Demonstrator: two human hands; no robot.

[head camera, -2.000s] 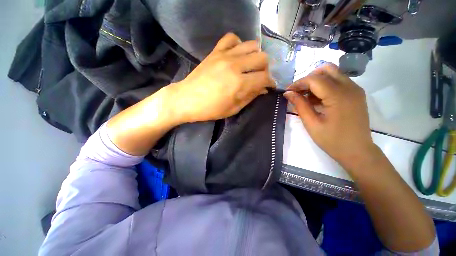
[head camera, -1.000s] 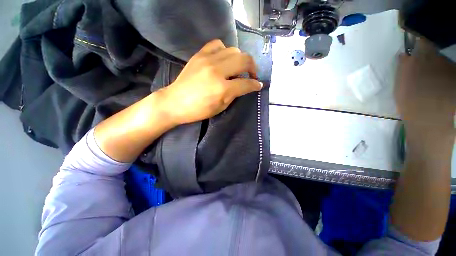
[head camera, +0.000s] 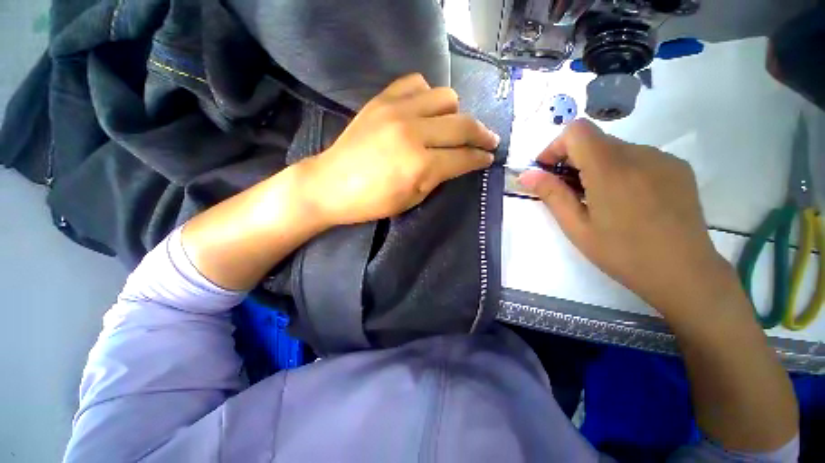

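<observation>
A dark grey garment [head camera: 235, 118] lies in a pile left of the needle and hangs over the table's front edge. A zipper [head camera: 485, 244] with a pale toothed line runs along its right side. My left hand [head camera: 403, 154] presses and pinches the fabric at the zipper's upper end. My right hand [head camera: 615, 190] is just right of that edge, thumb and forefinger closed on a small dark slim tool [head camera: 561, 169], likely thread snips, mostly hidden by the fingers. The presser foot [head camera: 504, 83] is above my left fingertips, beside the fabric.
The sewing machine head with a round dark and grey knob [head camera: 617, 68] is at the upper right. A pale disc [head camera: 560, 109] sits in the bed. Green and yellow handled scissors [head camera: 785, 244] lie at the right. A ruler strip [head camera: 588, 320] follows the front edge; blue bins [head camera: 633, 398] are below.
My right hand has come back from the far right to the zipper edge with the small dark tool in its fingers. My left hand still holds the fabric; the camera view has shifted slightly.
</observation>
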